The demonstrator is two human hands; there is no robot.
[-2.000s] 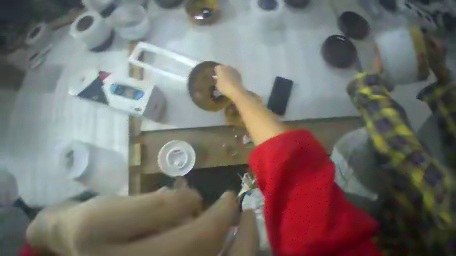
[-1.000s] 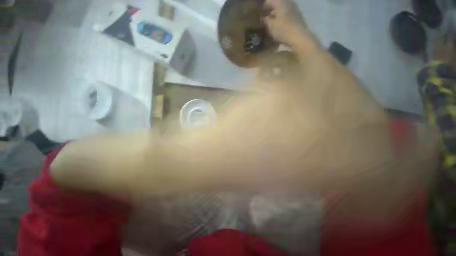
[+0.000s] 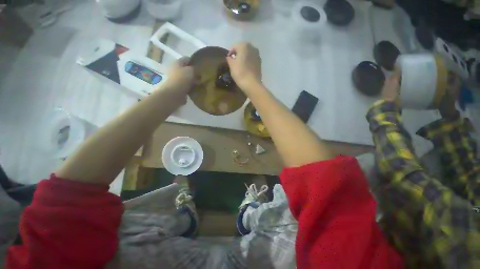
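Note:
A gold-brown bowl-shaped base shell (image 3: pixel 213 94) is held just beyond the board edge, its inside facing me. My left hand (image 3: pixel 180 78) grips its left rim. My right hand (image 3: pixel 244 65) is at its upper right side, fingertips pinched near a tiny pale and reddish bit; whether they also grip the rim is unclear. A dark square centre fitting (image 3: pixel 225 80) shows inside the shell, beside my right hand. A second gold base shell (image 3: pixel 256 121) lies below, partly behind my right forearm.
A phone (image 3: pixel 305 106) lies right of the shells. A white round lid (image 3: pixel 182 155) and small metal bits (image 3: pixel 239 157) lie on the board edge. A product box (image 3: pixel 126 71) and white frame (image 3: pixel 176 39) are at left. A neighbour's hands hold a gold-banded drum (image 3: pixel 419 81) at right.
My left hand has moved from close to the camera out to the shell's left rim. My right hand stays at the shell. The view has shifted, and the lower board edge and shoes now show.

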